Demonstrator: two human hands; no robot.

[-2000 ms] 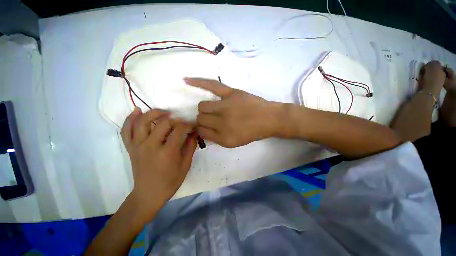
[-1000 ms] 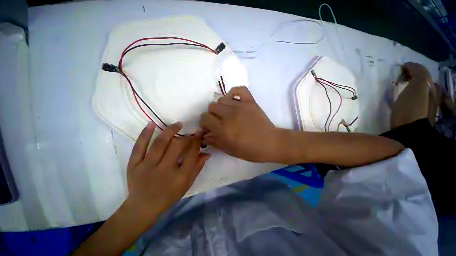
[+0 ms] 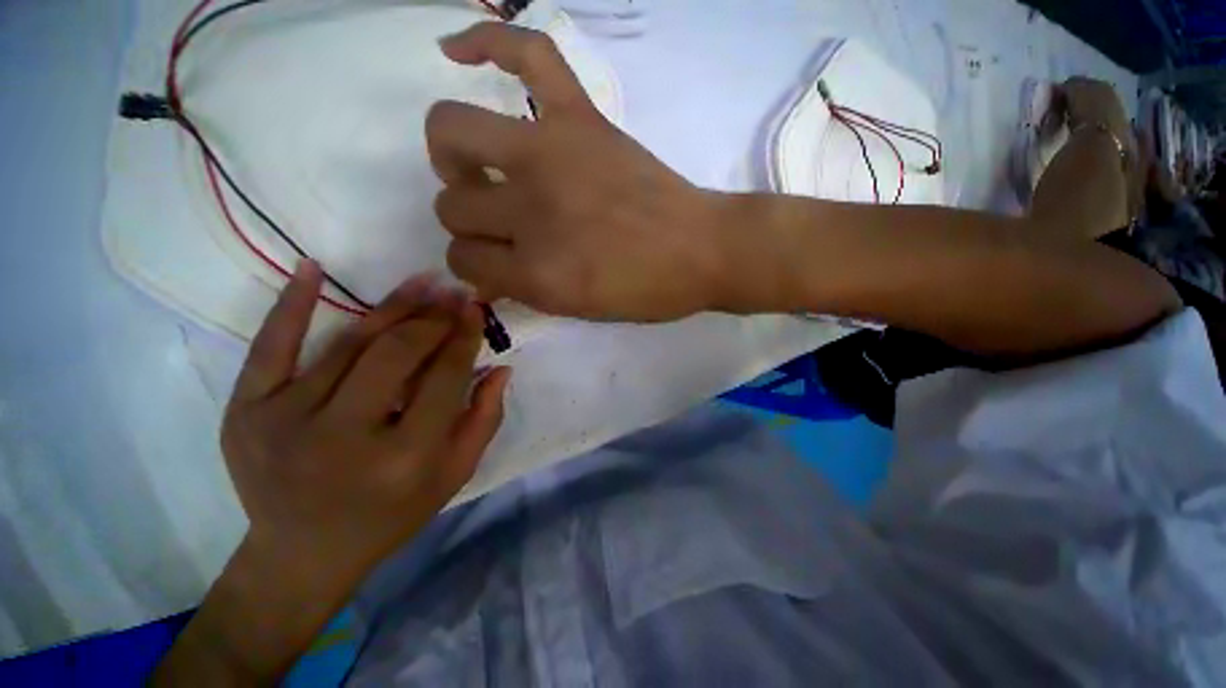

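A white plastic panel (image 3: 350, 101) lies flat on the bench, its top cut off by the frame edge. A red-and-black wire harness (image 3: 242, 208) curves along its left side, with a black connector (image 3: 144, 106) at the left. Another black connector (image 3: 496, 328) sits at the panel's lower edge, beside my left fingertips. My left hand (image 3: 356, 403) lies over the lower wires with its fingers spread; whether it grips them is hidden. My right hand (image 3: 565, 202) is above the panel's right part, index finger extended and other fingers curled; a small pale spot shows between its fingers.
A neighbouring wired panel (image 3: 793, 148) lies to the right, partly behind my right forearm. Farther right, another person's arm (image 3: 1082, 168) reaches over the bench. The white bench's front edge runs below my hands, with blue beneath it.
The view has shifted, so the panel sits higher and further left. My right hand has lifted from the lower connector area, its index finger now extended. My left hand stays on the lower wires.
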